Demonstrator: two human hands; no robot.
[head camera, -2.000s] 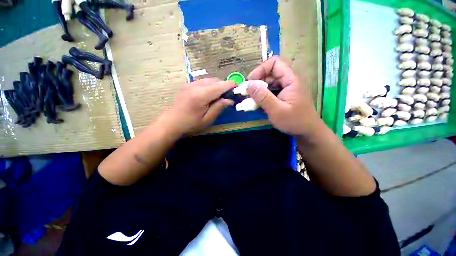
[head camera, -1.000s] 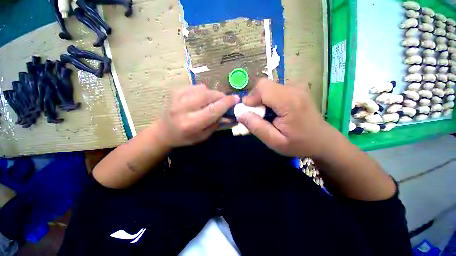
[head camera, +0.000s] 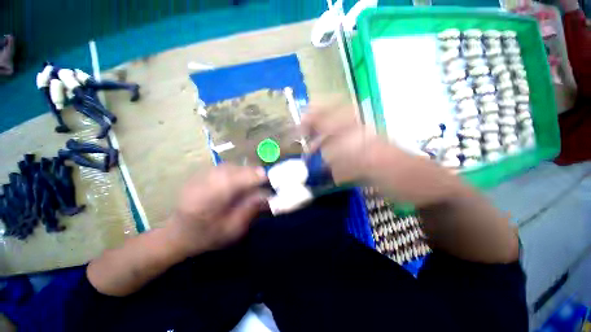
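My left hand (head camera: 217, 204) and my right hand (head camera: 343, 142) are both blurred and held close together over the bench's front edge. Between them is an off-white body part (head camera: 289, 185) with two rounded lobes. My left fingers grip its left side. My right fingers are at its right side, where a dark piece shows beside it; the exact grip is blurred. A bright-green cap (head camera: 268, 150) lies on the brown cardboard patch (head camera: 249, 120) just beyond the hands.
Black leg parts (head camera: 39, 194) are heaped at left, with joined leg assemblies (head camera: 78, 91) beyond. A green tray (head camera: 551, 123) with rows of cream parts is at right. A lower blue crate (head camera: 363, 224) is by my lap. Another person's red sleeve (head camera: 577, 84) is at far right.
The camera view has turned, showing more of the belt, tray and lower crate. My hands have moved slightly apart, and more of the white part between them shows.
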